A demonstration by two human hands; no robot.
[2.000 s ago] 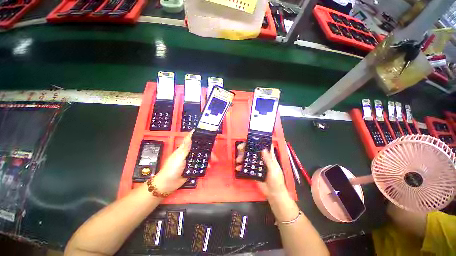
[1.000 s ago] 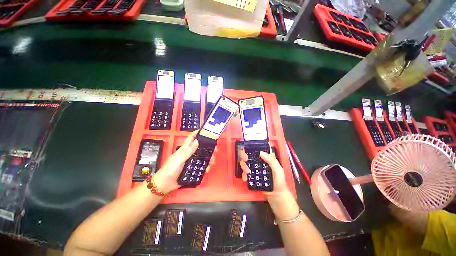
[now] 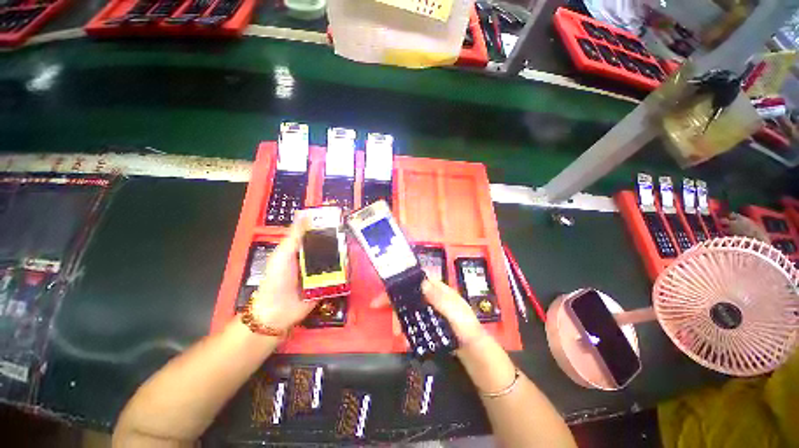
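My left hand (image 3: 282, 289) holds a flip phone (image 3: 323, 254) whose lit screen shows dark, yellow and red areas; its keypad is not visible. My right hand (image 3: 456, 317) holds an open flip phone (image 3: 405, 293), tilted, with blue blocks on its white screen and its keypad low. Both are above the red phone tray (image 3: 368, 339). Three open phones with white screens stand in its back row, one at the left (image 3: 287, 175). Closed dark phones lie in the front row, one at the right (image 3: 476, 287). Several batteries (image 3: 353, 413) lie before the tray.
A red pen (image 3: 524, 282) and thin stick lie right of the tray. Further right are a pink base (image 3: 569, 359) with a smartphone (image 3: 604, 337) and a pink fan (image 3: 725, 306). A metal post and hanging translucent bin (image 3: 385, 35) stand beyond. A yellow sleeve shows lower right.
My left hand's phone has turned more upright and its screen now shows dark, yellow and red. My right hand's phone has moved left and tilted, uncovering the front-right slots.
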